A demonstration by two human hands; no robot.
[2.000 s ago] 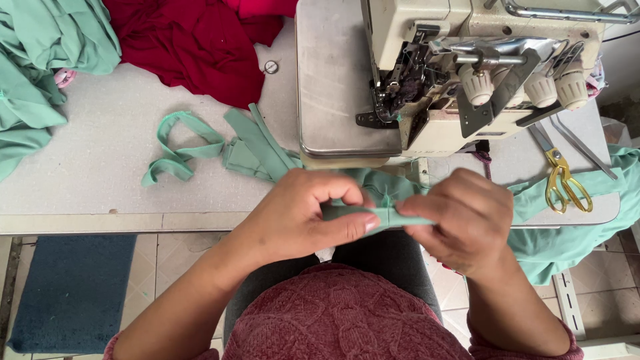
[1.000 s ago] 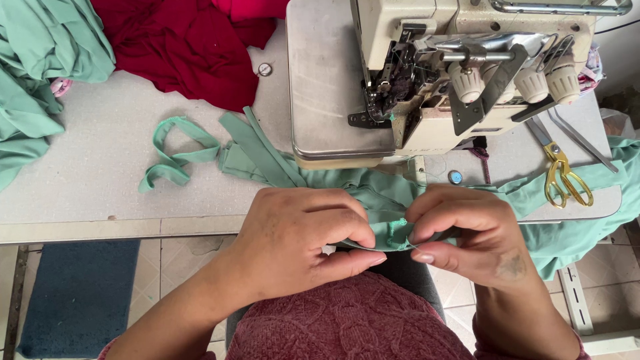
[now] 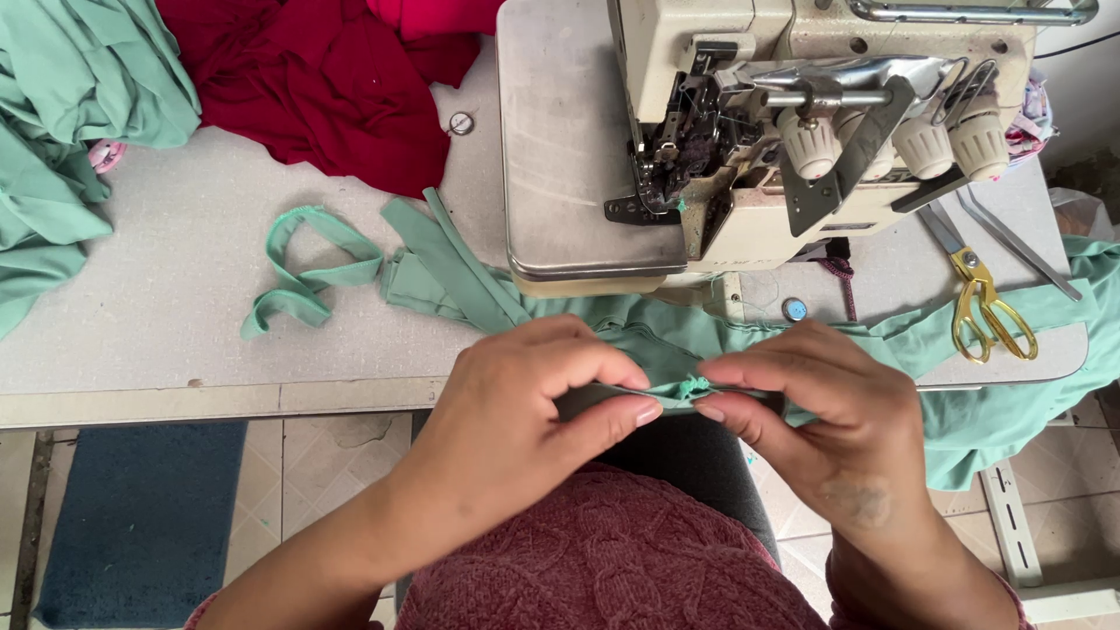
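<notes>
My left hand point(image 3: 542, 402) pinches the edge of a green fabric piece point(image 3: 669, 341) between thumb and fingers. My right hand point(image 3: 814, 411) pinches the same edge a short way to the right. Between my fingertips a tuft of bright green thread point(image 3: 694, 386) shows on the seam. The fabric lies along the table's front edge, below the serger sewing machine point(image 3: 744, 210), and runs right, where it hangs off the table. A narrow green fabric strip point(image 3: 328, 278) lies curled on the table, left of my hands.
Gold-handled scissors point(image 3: 982, 302) and metal tweezers point(image 3: 1019, 241) lie at the right. A blue bobbin point(image 3: 794, 309) sits near the machine, and a metal bobbin point(image 3: 460, 123) by the dark red fabric point(image 3: 324, 87). More green fabric point(image 3: 96, 79) is heaped at the far left.
Two seconds ago my hands held the green fabric folded, with the right one blurred. Now both pinch its edge with fingertips close together, and the thread tuft is exposed between them.
</notes>
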